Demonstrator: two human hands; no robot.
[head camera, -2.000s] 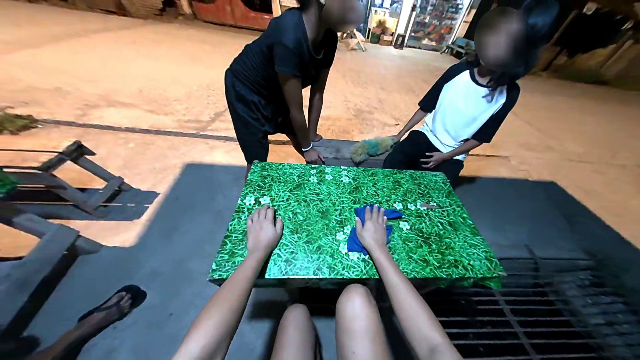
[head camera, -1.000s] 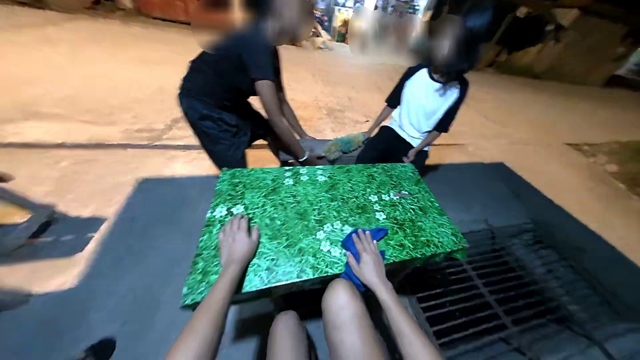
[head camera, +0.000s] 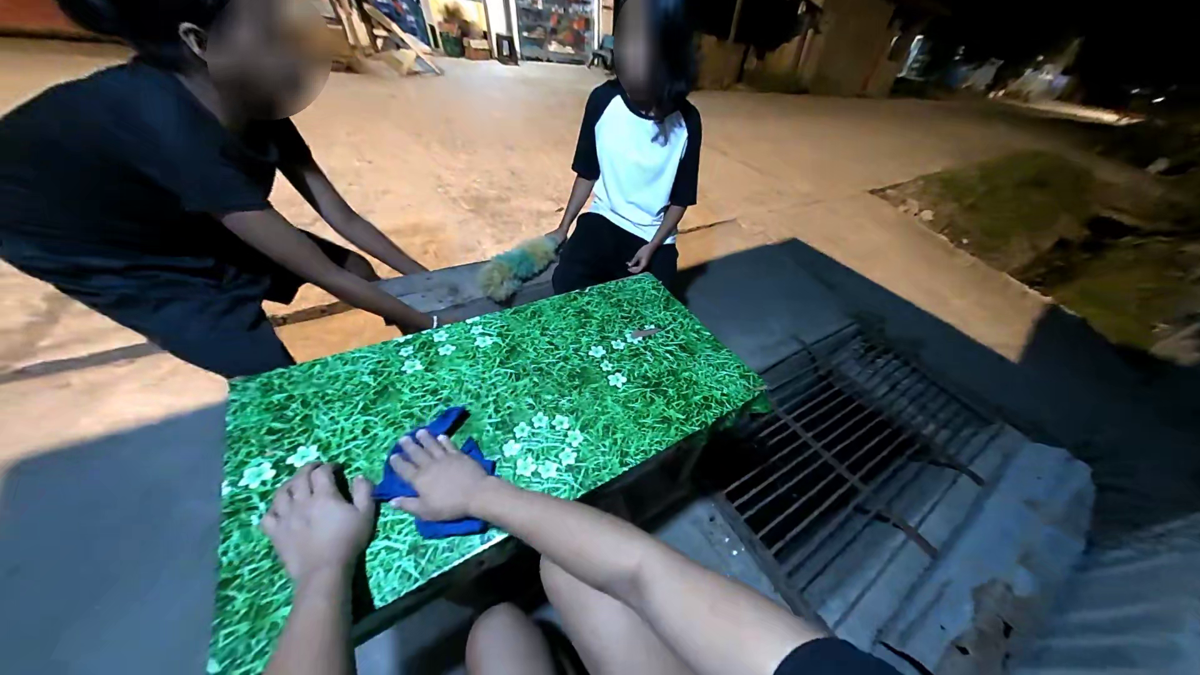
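Note:
A table with a green grass-and-flower print cover (head camera: 647, 403) stands right in front of my knees. My right hand (head camera: 441, 476) lies palm down on a crumpled blue cloth (head camera: 453, 527), pressing it against the tabletop left of a cluster of printed white flowers. Just left of it, my left hand (head camera: 321, 523) rests on the cover near the table's left end, with no object visible in it. The palms and whatever is beneath them are hidden.
Across the table, a person in black (head camera: 122, 178) leans over a bench (head camera: 450, 284). Another person (head camera: 637, 169), in a white shirt with black sleeves, sits holding a fluffy duster (head camera: 517, 268). A metal grate (head camera: 834, 450) lies in the ground at right.
My right hand and the blue cloth have moved left across the table, close to my left hand. The person in black has bent lower toward the bench. The view has swung.

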